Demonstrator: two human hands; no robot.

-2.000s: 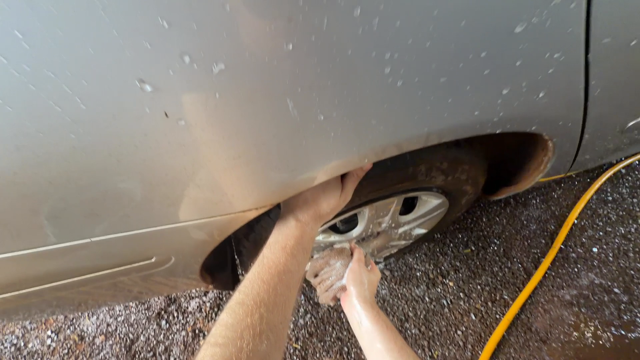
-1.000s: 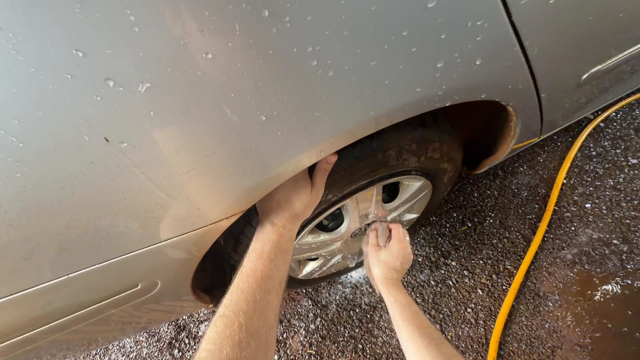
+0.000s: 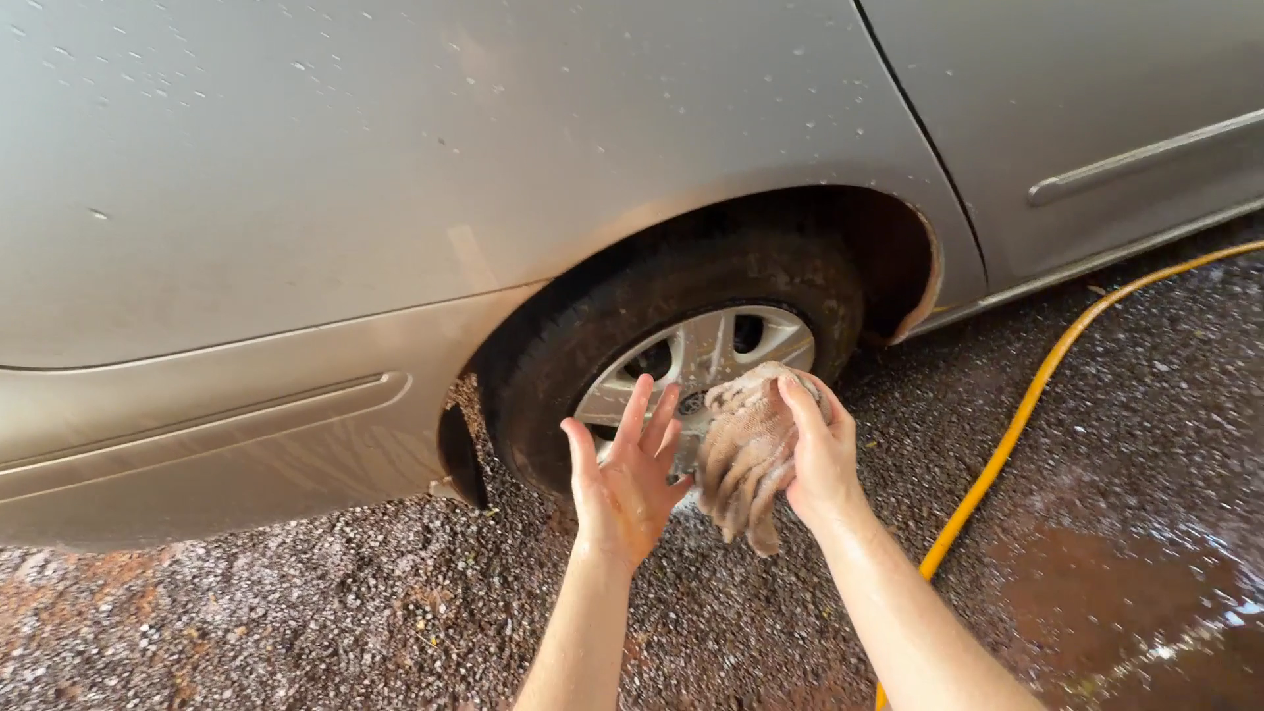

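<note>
My right hand [image 3: 822,446] grips a wet, soapy, dirt-stained cloth [image 3: 748,454], which hangs from it in folds in front of the wheel cover's lower right. Just left of the cloth, my left hand [image 3: 630,474] is raised with the palm up and its fingers spread, holding nothing. Behind both hands is the silver spoked wheel cover [image 3: 709,341], streaked with suds and partly hidden by them. The black tire [image 3: 538,395] around it looks wet and brownish with dirt.
The car's silver body panel [image 3: 326,197] bears water drops and arches over the wheel. A mud flap [image 3: 459,449] hangs behind the tire. A yellow hose [image 3: 1027,410] curves over the wet gravel [image 3: 326,612] on the right, near a reddish-brown puddle [image 3: 1116,592].
My left hand has come off the wheel arch edge and now stands free with spread fingers. My right hand has drawn back from the wheel cover with the cloth.
</note>
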